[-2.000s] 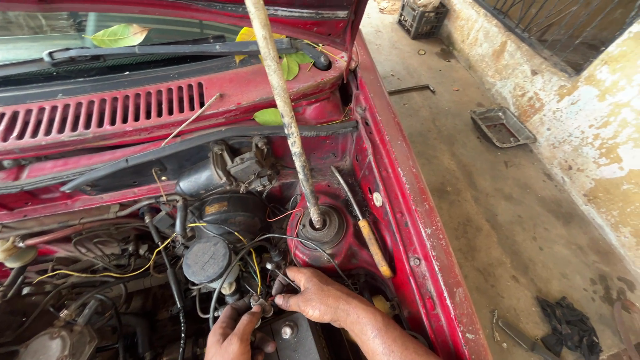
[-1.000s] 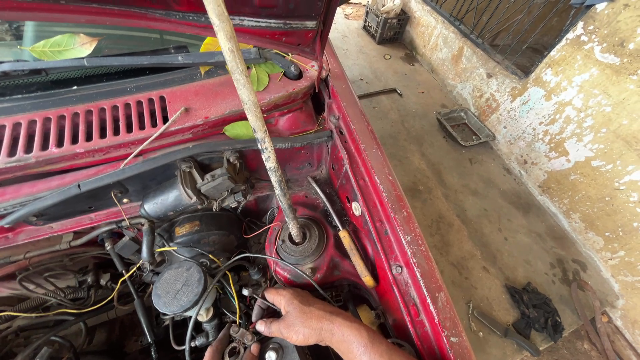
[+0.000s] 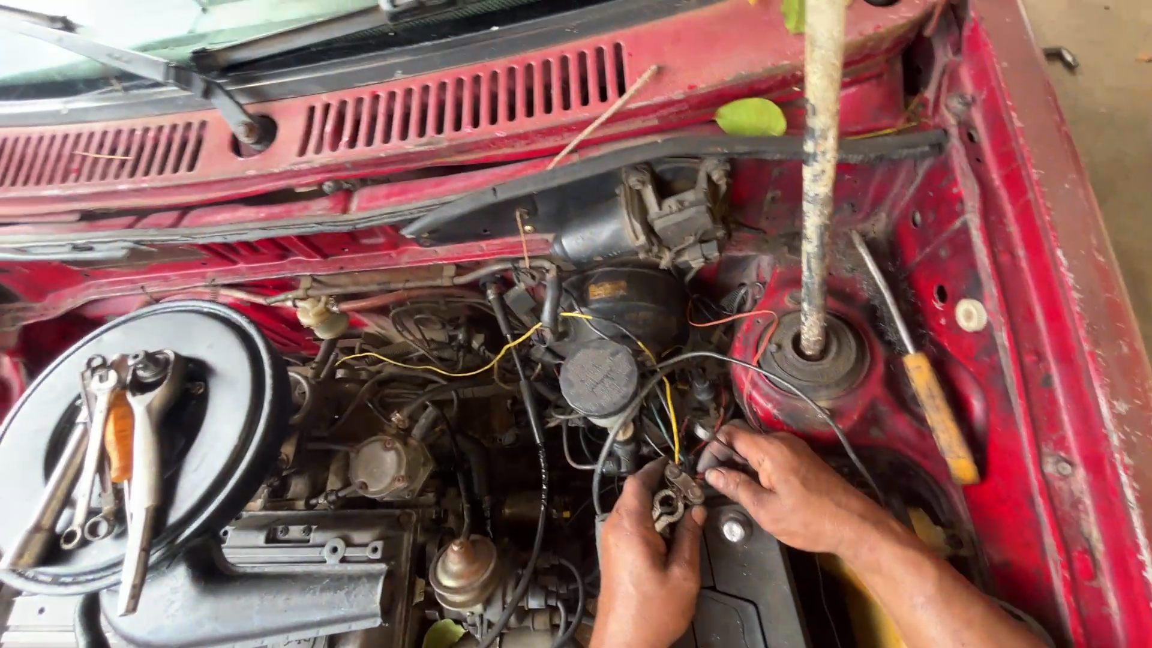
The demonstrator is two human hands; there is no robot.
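My left hand (image 3: 643, 562) grips a metal battery terminal clamp (image 3: 669, 506) above the edge of the black car battery (image 3: 740, 576). A yellow wire (image 3: 670, 418) runs down to the clamp. My right hand (image 3: 796, 490), just right of the clamp, pinches a small metal piece (image 3: 706, 434) between thumb and fingers; its exact kind cannot be told. The battery's round post (image 3: 733, 531) shows below my right fingers. Behind my hands is a round black reservoir cap (image 3: 598, 376), with a grey cable (image 3: 765, 363) looping past it.
A pole (image 3: 819, 180) stands on the strut mount (image 3: 832, 360). A screwdriver with a yellow handle (image 3: 940, 418) leans on the red inner fender. Wrenches and a ratchet (image 3: 148, 396) lie on the black air cleaner housing (image 3: 243, 378) at the left. A green leaf (image 3: 751, 117) rests near the cowl.
The view has swung left, bringing the air cleaner and its tools into sight. My left hand and the clamp now show plainly; both hands stay by the battery.
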